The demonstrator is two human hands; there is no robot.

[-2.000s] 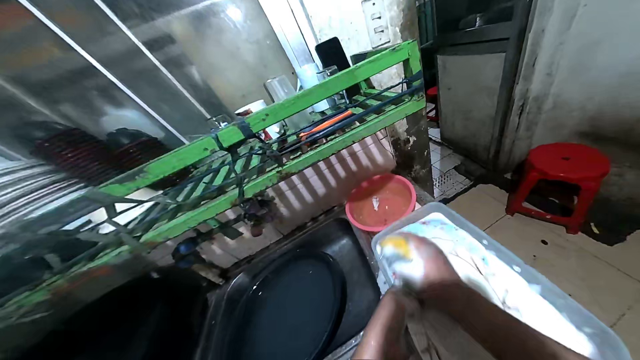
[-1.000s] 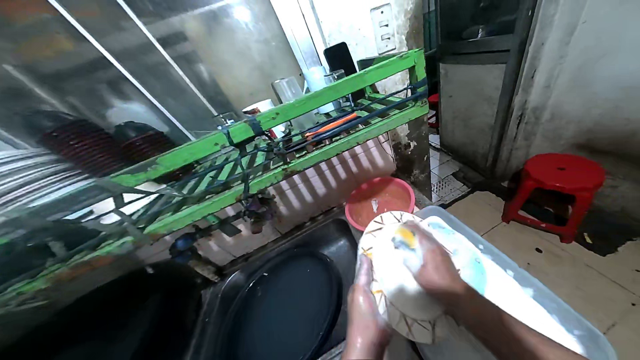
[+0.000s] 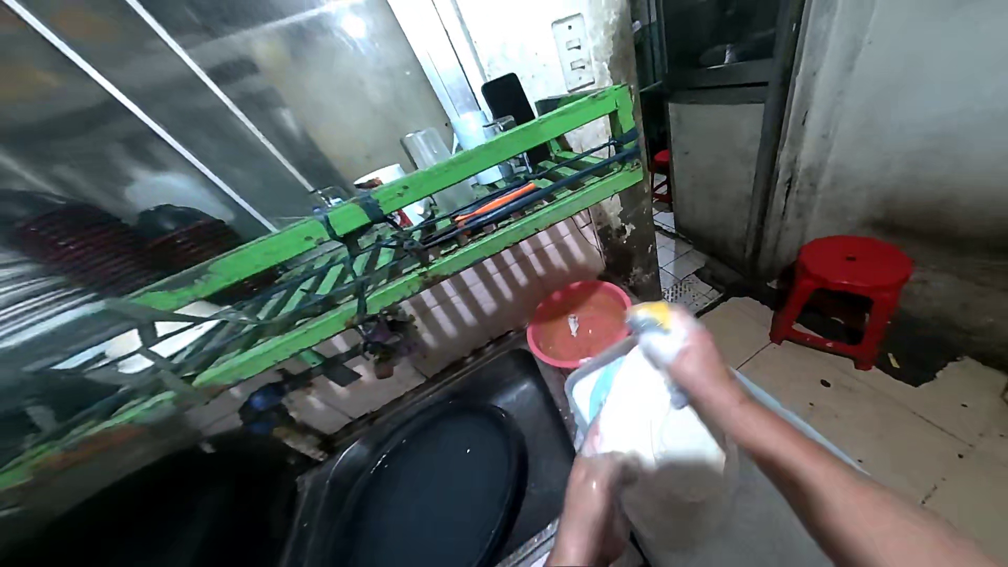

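A white plate [image 3: 657, 417], blurred and tilted, is gripped at its lower left edge by my left hand [image 3: 594, 500]. My right hand [image 3: 689, 354] holds a yellow and grey sponge [image 3: 652, 316] at the plate's upper edge. Below and behind the plate is a translucent plastic tub [image 3: 795, 421], partly hidden by my hands and forearm. A pink basin [image 3: 542, 346] of reddish-brown liquid, with a small white scrap in it, stands just beyond the tub.
A metal sink [image 3: 539, 402] holds a large dark round vessel [image 3: 441, 488]. Above runs a green slatted rack [image 3: 504, 150] with cups, a glass mug and an orange-handled item. A brass tap [image 3: 295, 433] is at left. A red plastic stool [image 3: 854, 264] stands on the tiled floor at right.
Two seconds ago my hands were low over the tub; one second ago the plate's patterned face showed. Now the plate is turned differently, and my right hand with the sponge is at its upper edge.
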